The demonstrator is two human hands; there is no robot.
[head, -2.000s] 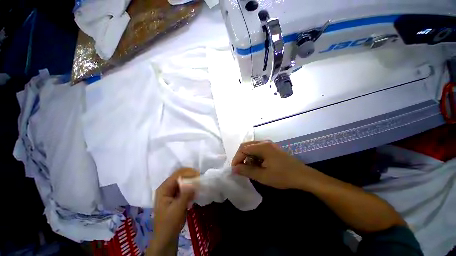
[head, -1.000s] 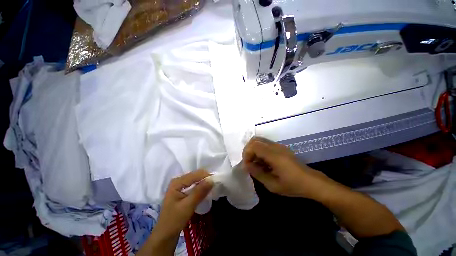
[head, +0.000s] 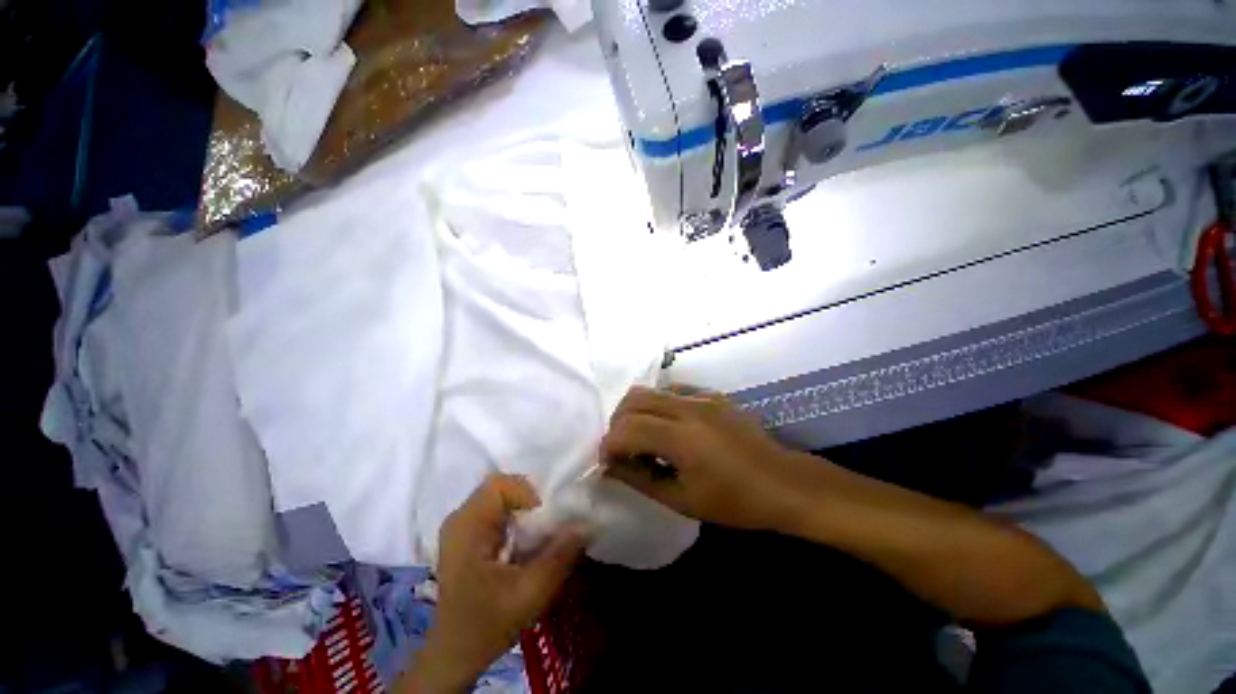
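Observation:
A white garment piece (head: pixel 508 353) lies spread on the table left of the sewing machine (head: pixel 868 102). Its near end hangs over the table's front edge between my hands. My left hand (head: pixel 499 563) pinches the cloth between thumb and fingers at the lower left. My right hand (head: pixel 685 454) grips the cloth close to the table edge. A small dark item shows in my right palm, partly hidden by the fingers; it may be the thread snips. The presser foot and needle are lost in the glare.
A cut-piece bundle (head: pixel 183 407) hangs at the left table edge above a red plastic basket (head: pixel 339 658). A plastic-wrapped brown packet (head: pixel 393 102) lies behind the work. Red-handled scissors (head: pixel 1210 281) lie at the right edge. A loose white heap (head: pixel 1152 542) is at lower right.
My right hand has moved slightly left and down, closer to my left hand. The cloth end between the hands is bunched differently. The view has shifted slightly.

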